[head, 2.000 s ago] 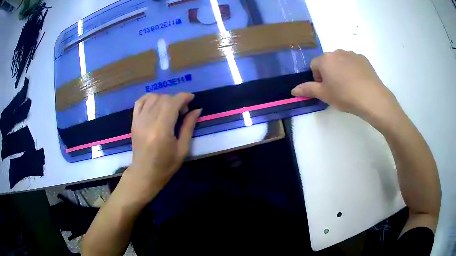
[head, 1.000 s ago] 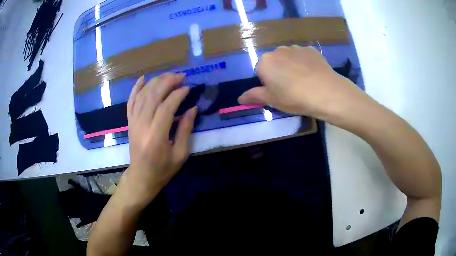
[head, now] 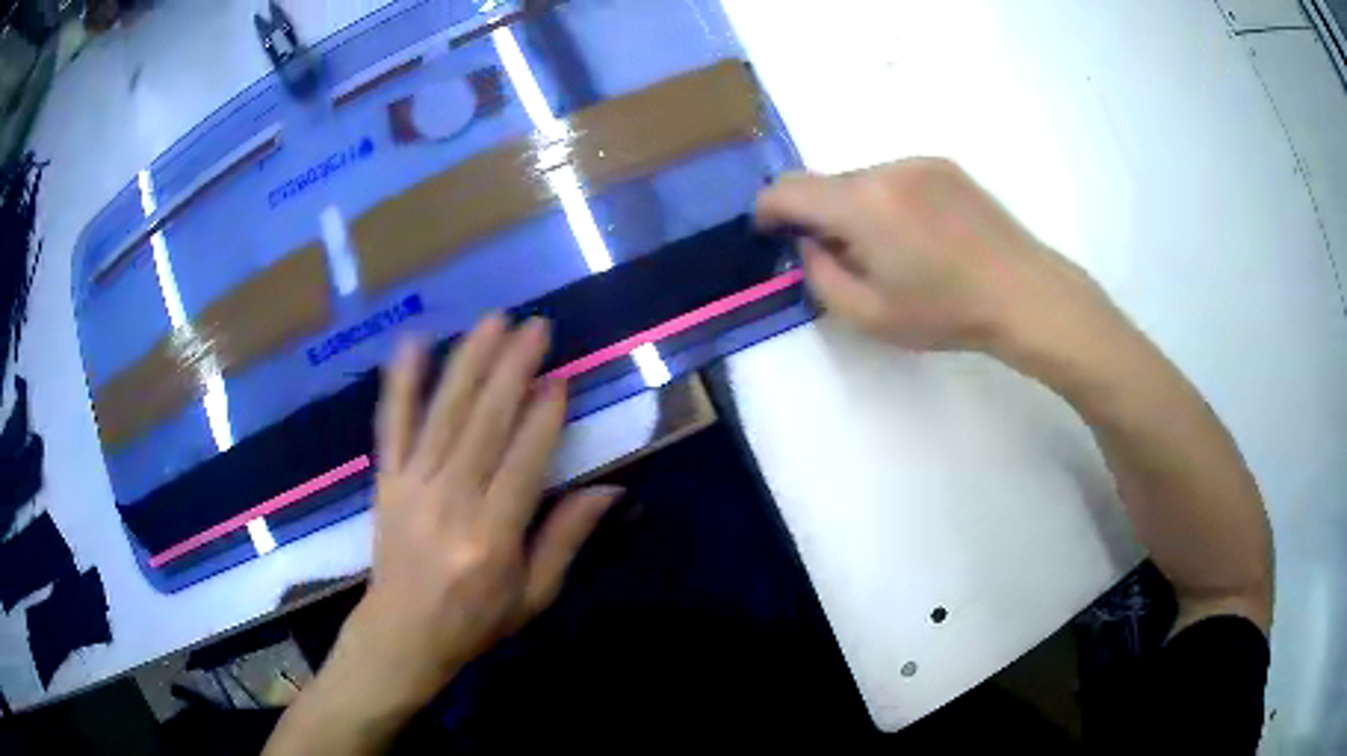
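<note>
The blue-tinted clear sewing template (head: 488,192) lies tilted on the white table, with brown tape across its middle. A long black strip (head: 635,288) runs along its near edge, with a pink line (head: 680,324) beside it. My left hand (head: 465,473) lies over the strip near the middle, slightly blurred, fingers spread, holding nothing visible. My right hand (head: 901,251) is at the strip's right end, thumb and fingers closed at the template's right edge; the fingertips are partly hidden.
Thread snips (head: 284,52) lie at the template's far edge. Black cut pieces (head: 67,620) and a tangle of black strips (head: 18,207) are at the far left. A white panel with small holes (head: 916,561) is at the near right. Dark cloth hangs below the table edge.
The strip's right part, bunched up a second ago, now lies flat with the pink line uncovered there. My right hand is back at its right end. My left hand's fingers have straightened. The view has turned.
</note>
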